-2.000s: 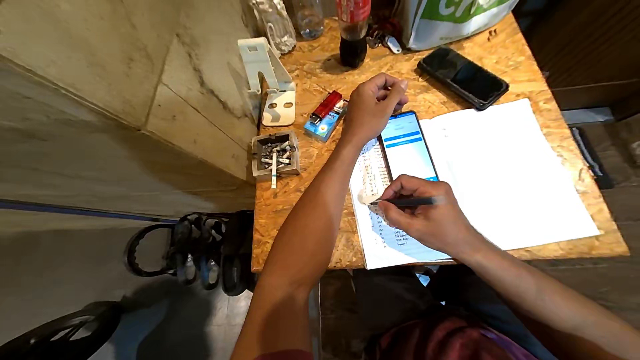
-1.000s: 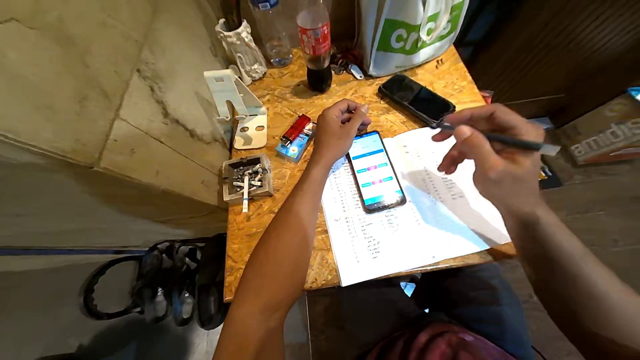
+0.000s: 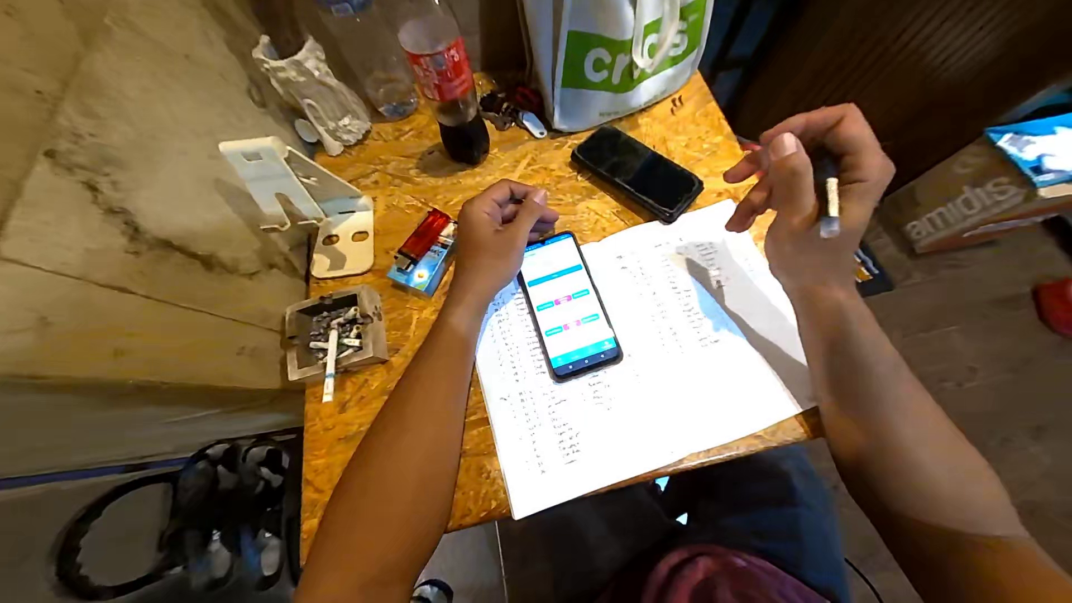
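An open notebook (image 3: 670, 368) with handwritten columns lies on the wood-chip board table. On its left page, near the fold, rests a smartphone (image 3: 571, 306) with a lit screen. My left hand (image 3: 502, 230) is loosely curled beside the phone's top left corner, its thumb against the fingers; whether it pinches anything cannot be seen. Raised above the right page's far corner, my right hand (image 3: 812, 184) holds a dark pen (image 3: 829, 197) between thumb and fingers, its light end pointing toward me. A second phone (image 3: 636, 172), screen dark, lies beyond the notebook.
A wooden ashtray (image 3: 377, 331) with cigarette butts, a red lighter (image 3: 425, 236) on a blue-white pack (image 3: 427, 272), and a white metal bracket (image 3: 347, 243) stand left. Behind are a cola bottle (image 3: 444, 79), clear bottle (image 3: 377, 67), keys (image 3: 528, 121) and shopping bag (image 3: 620, 59).
My right hand has lifted off the left page with the pen and moved right, uncovering the lit phone and the writing. My left hand stays near the phone's top. The view has shifted.
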